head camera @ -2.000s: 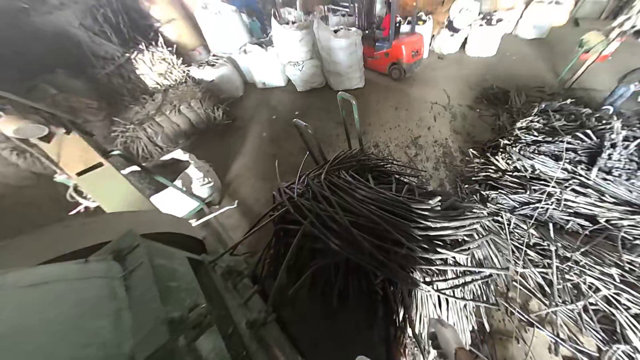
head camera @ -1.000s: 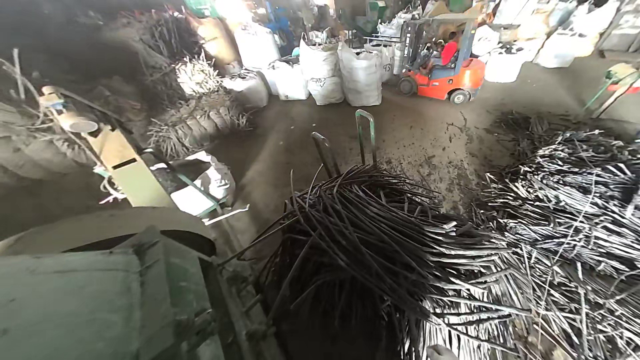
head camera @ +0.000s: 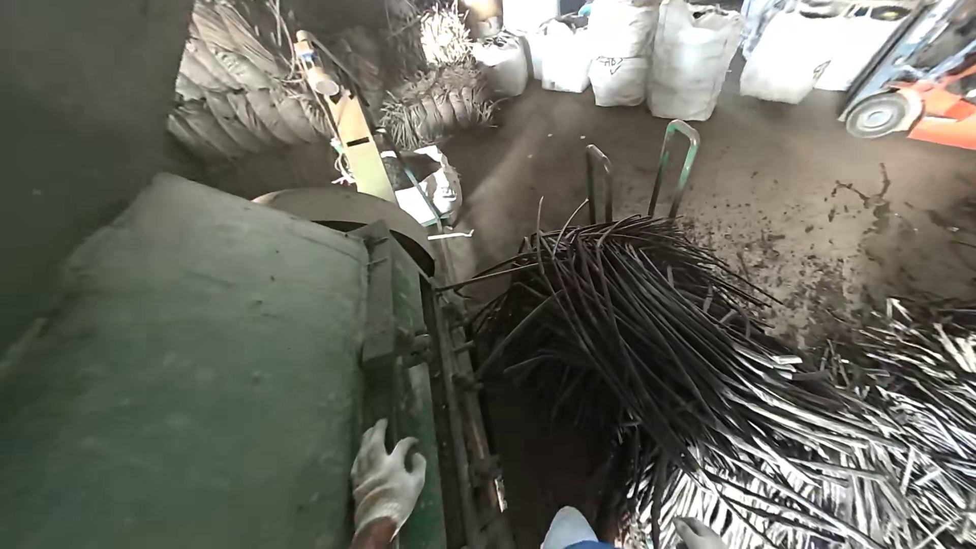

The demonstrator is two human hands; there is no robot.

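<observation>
My left hand (head camera: 387,476), in a whitish work glove, is over the edge of a large green metal machine housing (head camera: 229,343). Its fingers are apart and nothing shows in them. At the bottom edge, right of the middle, a small pale gloved shape, which looks like my right hand (head camera: 698,532), lies at the long strips; most of it is out of frame and its fingers cannot be made out. A big heap of long dark strips (head camera: 633,305) lies right of the machine, with green metal handles (head camera: 677,156) rising behind it.
More strips (head camera: 907,427) cover the floor at right. An orange forklift (head camera: 945,107) stands at the upper right, by white bulk bags (head camera: 694,61). Tied bundles (head camera: 252,91) are piled at the upper left. A shoe tip (head camera: 570,526) shows at the bottom.
My left hand has come into view over the machine's edge. The view has swung left, so the machine fills more of the frame.
</observation>
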